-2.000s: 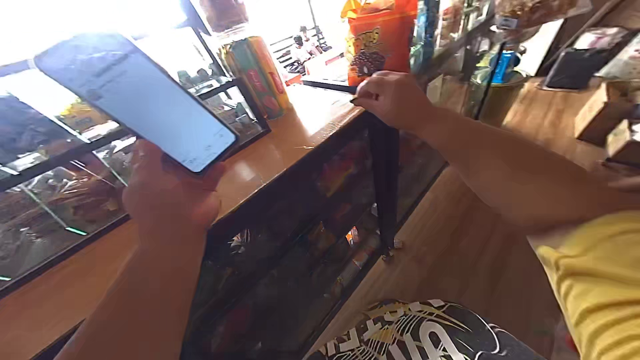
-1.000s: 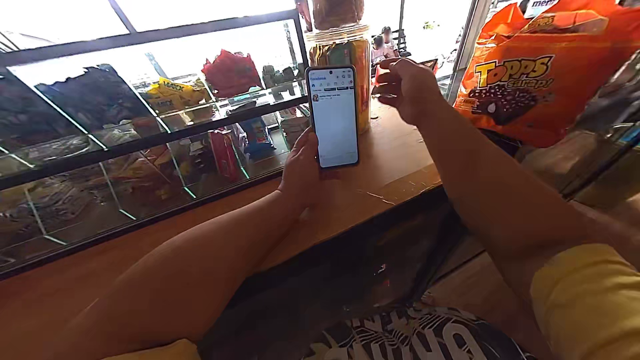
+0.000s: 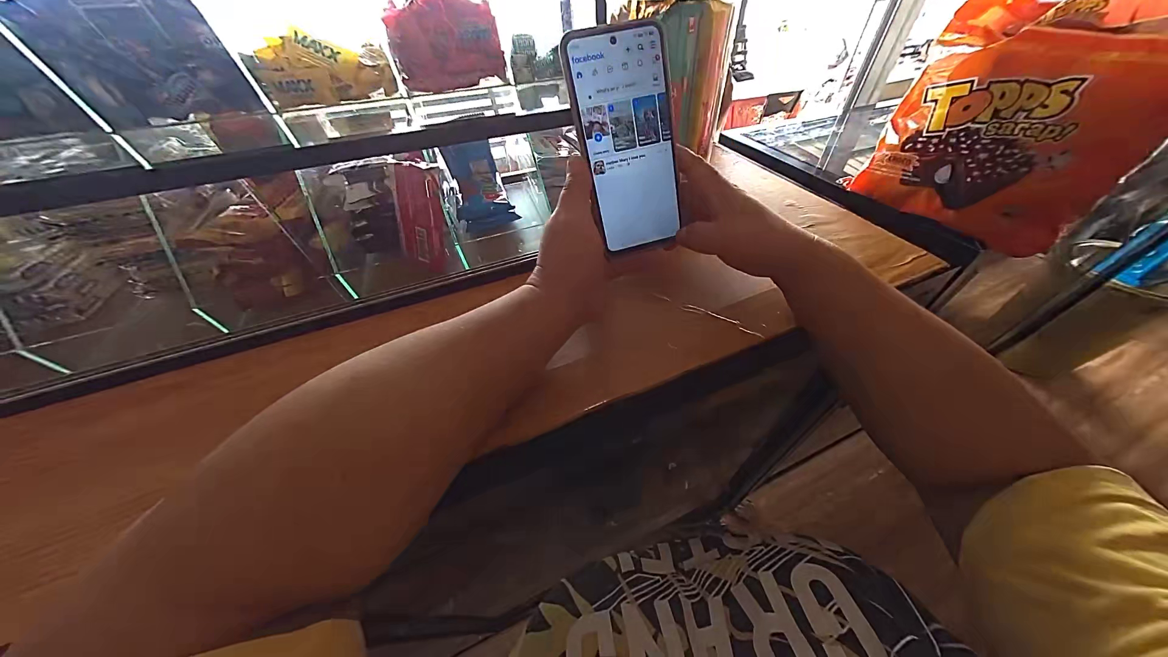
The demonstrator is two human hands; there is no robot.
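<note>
A smartphone [image 3: 630, 196] stands upright at the top middle, its lit screen facing me and showing an app page with a row of small pictures. My left hand [image 3: 573, 233] grips its left edge and back, with the fingers hidden behind it. My right hand [image 3: 730, 214] is at the phone's lower right edge, thumb beside the corner and the other fingers partly behind; both hands seem to support it. Below them is the brown wooden counter top [image 3: 675, 310], and my forearms reach across its near edge.
A glass display case [image 3: 274, 151] with packaged snacks runs along the back left. Behind the phone stands a plastic jar [image 3: 707, 64] of long packets. A large orange snack bag [image 3: 1022, 182] is at the right, by a dark metal frame edge [image 3: 876, 214]. Wooden flooring [image 3: 1122, 383] shows lower right.
My right hand has come from beside the jar to the phone's right edge. The phone, tilted two seconds ago, is now nearly upright. The view has turned left since the earliest frame.
</note>
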